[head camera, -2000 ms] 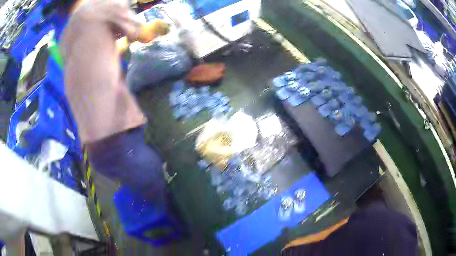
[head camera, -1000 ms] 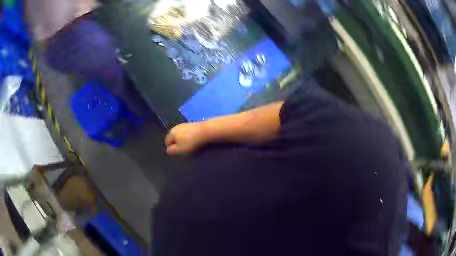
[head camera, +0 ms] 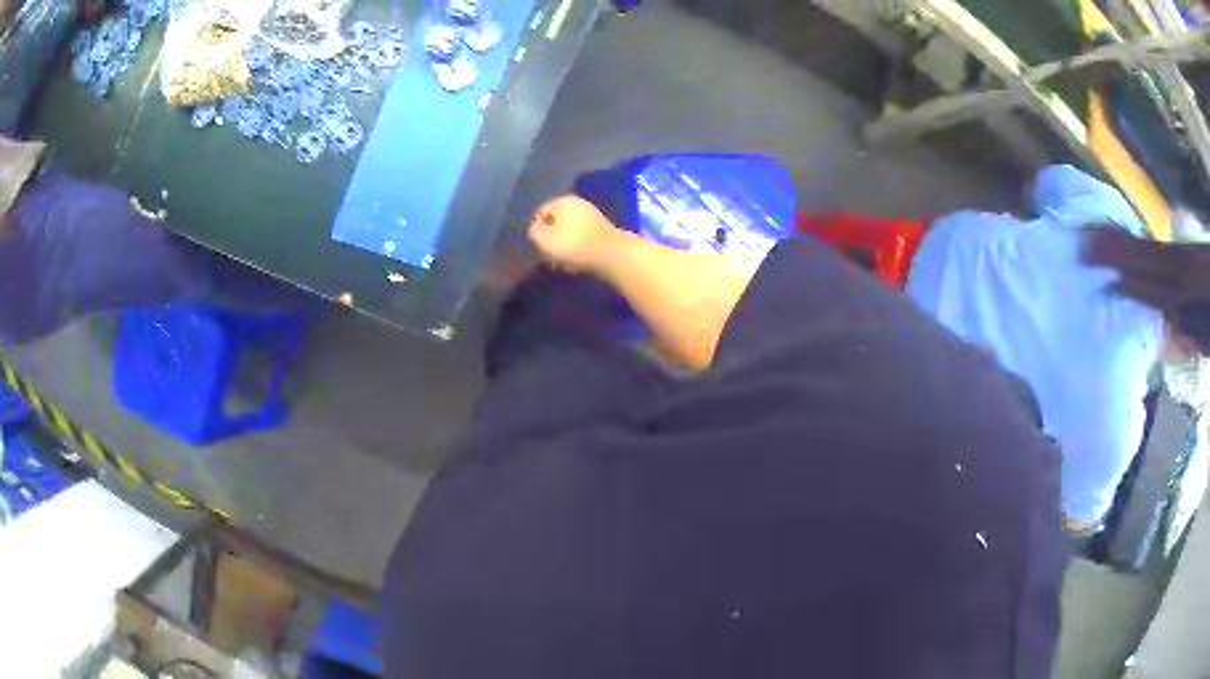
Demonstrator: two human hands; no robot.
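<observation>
My right hand [head camera: 571,232] is loosely curled, with nothing visible in it. It is beyond the bench corner, near a blue plastic stool [head camera: 717,199]; whether it touches the stool cannot be told. My left hand is out of view. On the dark green bench top [head camera: 266,212], a blue mat [head camera: 418,159] carries a few small blue parts with shiny fittings [head camera: 454,66]. Many loose blue parts [head camera: 312,113] lie left of the mat, beside a clear bag of gold-coloured hardware [head camera: 206,60].
Another person's dark-clothed legs [head camera: 93,259] are at the left, near another blue stool [head camera: 179,371]. A person in a light blue top [head camera: 1035,318] is at the right, by a red object [head camera: 863,242]. Yellow-black tape [head camera: 100,451] crosses the floor. An open carton [head camera: 199,597] stands lower left.
The view has swung, moving the bench to the upper left. The blue stool behind my right hand and the person in light blue have come into view. My right hand appears higher.
</observation>
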